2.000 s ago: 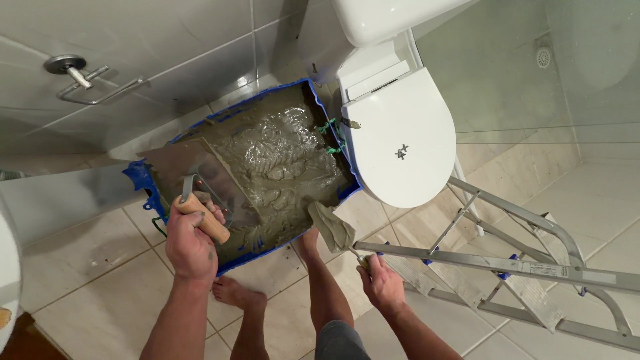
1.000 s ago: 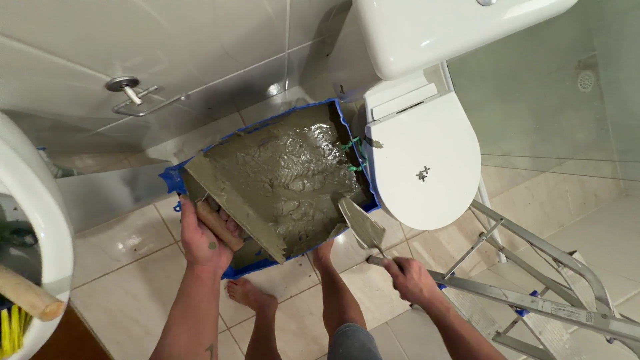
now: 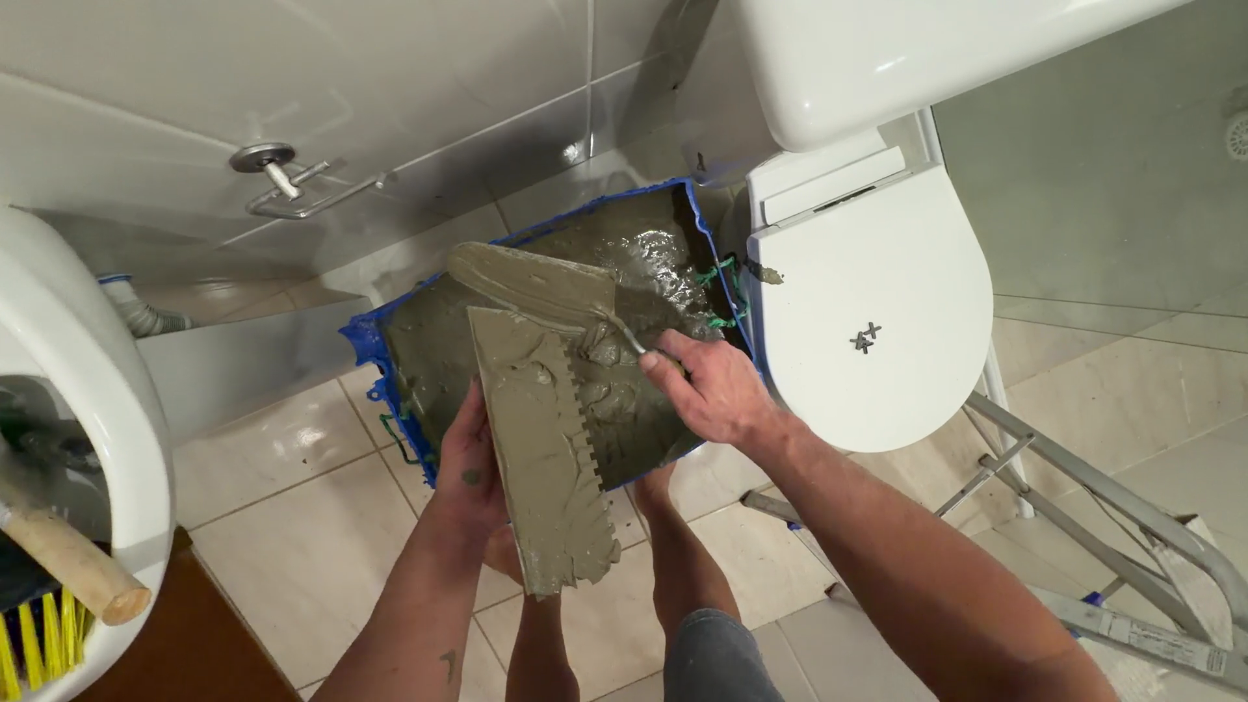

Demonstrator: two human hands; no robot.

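Note:
My left hand point(image 3: 475, 473) grips a notched trowel point(image 3: 546, 448) from behind; its mortar-coated face is turned up, its toothed edge faces right, and its handle is hidden. My right hand point(image 3: 710, 382) is closed on the handle of a pointing trowel point(image 3: 536, 285), whose mortar-smeared blade lies just above the top end of the notched trowel. Beneath both tools is a blue plastic tub point(image 3: 388, 405) holding wet grey mortar point(image 3: 643, 244). Bits of green cord hang at its right rim.
A white toilet point(image 3: 873, 312) with small tile spacers on its lid stands right of the tub. A metal stepladder point(image 3: 1072, 614) lies lower right. At left is a white basin point(image 3: 136, 439) with a wooden handle and yellow-bristled brush. A paper holder point(image 3: 292, 185) juts from the wall.
The notched trowel has come up off the mortar with its coated face now towards me. My right hand has moved the pointing trowel left, from beside the tub's right side to above the mortar.

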